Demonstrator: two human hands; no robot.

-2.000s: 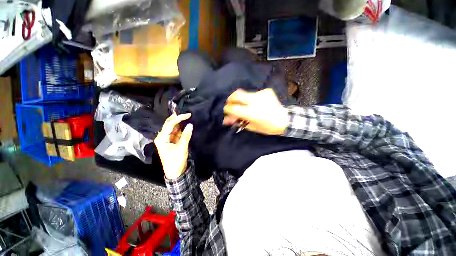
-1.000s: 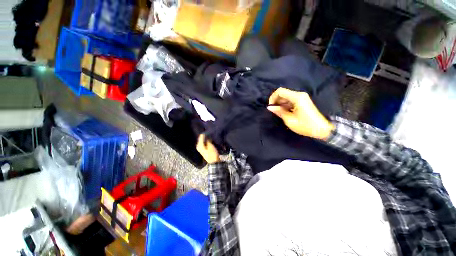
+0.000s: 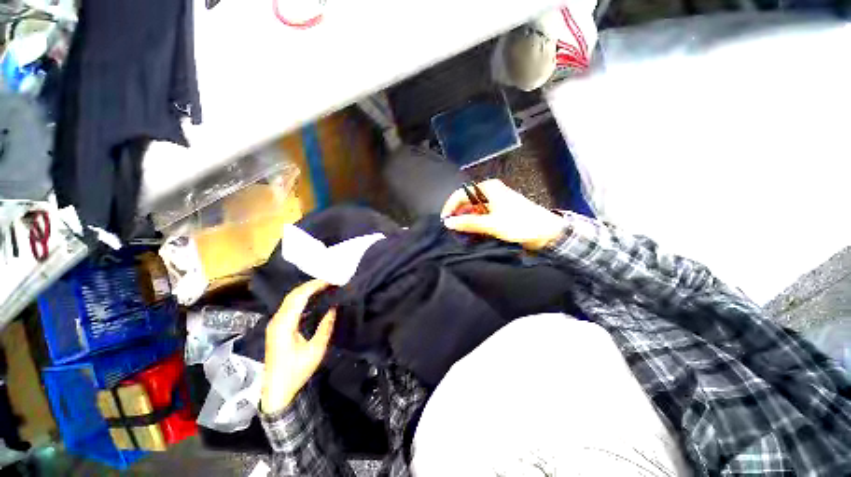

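A navy-black garment (image 3: 448, 298) lies bunched across my lap. A white piece (image 3: 331, 256) shows on it near its upper left. My left hand (image 3: 294, 349) holds the garment's left part, with dark cloth between thumb and fingers. My right hand (image 3: 499, 216) is at the garment's upper right edge, fingers curled. A small dark tool with two thin prongs (image 3: 475, 194) sticks up out of the right hand; the rest of it is hidden in the hand. The right fingertips meet the cloth, but I cannot tell if they pinch it.
A white worktable (image 3: 373, 56) stands ahead, with a dark garment (image 3: 121, 102) hanging at its left. A carton (image 3: 247, 228), blue crates (image 3: 107, 317) and clear plastic bags (image 3: 229, 382) are at the left. A large white bundle (image 3: 690, 158) is at the right.
The view has turned, bringing the worktable and hanging garment in. My left hand has moved up beside the white piece, now holding cloth. The pronged tool now shows above my right hand.
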